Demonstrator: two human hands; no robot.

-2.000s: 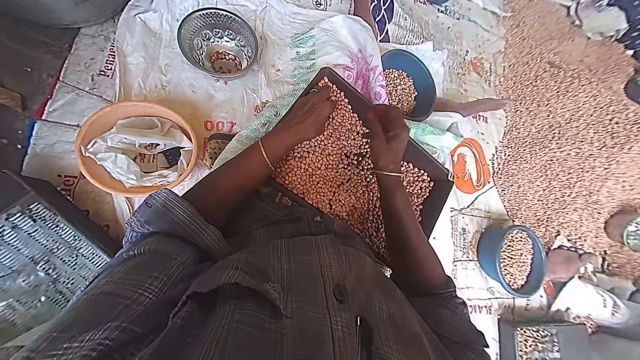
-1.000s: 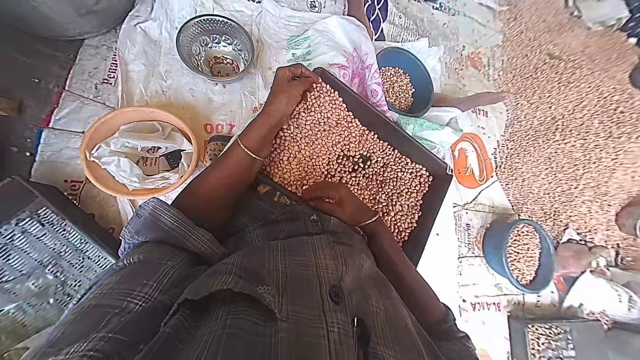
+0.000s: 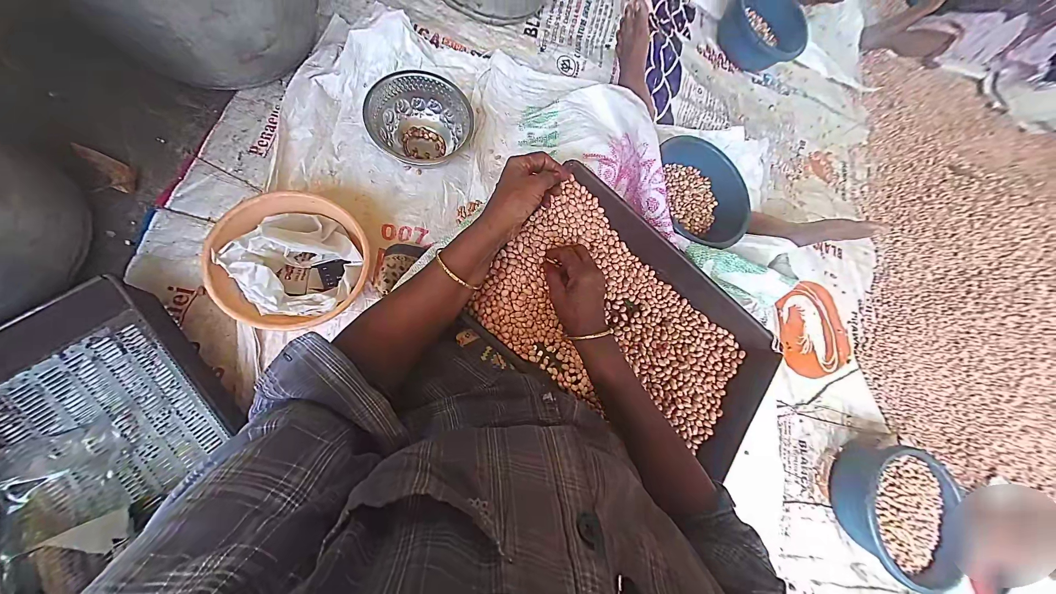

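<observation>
A dark rectangular tray [image 3: 697, 305] lies tilted across my lap, spread with many pale pinkish-brown nuts or seeds [image 3: 660, 355]. My left hand [image 3: 528, 188] is at the tray's far corner, its fingers bent at the edge of the nuts; whether it pinches anything cannot be told. Over the middle of the nuts is my right hand [image 3: 575, 285], fingers curled together with the tips near each other; a small pale piece may be between them, but this is too small to tell. A thin bangle circles each wrist. Darker gaps show among the nuts near my right wrist.
An orange basin [image 3: 216, 285] holds white plastic. Beyond it stands a perforated metal bowl [image 3: 462, 115] with some nuts. Blue tubs [image 3: 730, 186] of nuts stand right, near other people's legs. A large spread of nuts [image 3: 957, 272] covers the right. A slotted tray [image 3: 124, 388] is at left.
My right hand has moved from the tray's near edge to the middle of the nuts. My left hand remains by the far corner, as one second ago. The view has shifted.
</observation>
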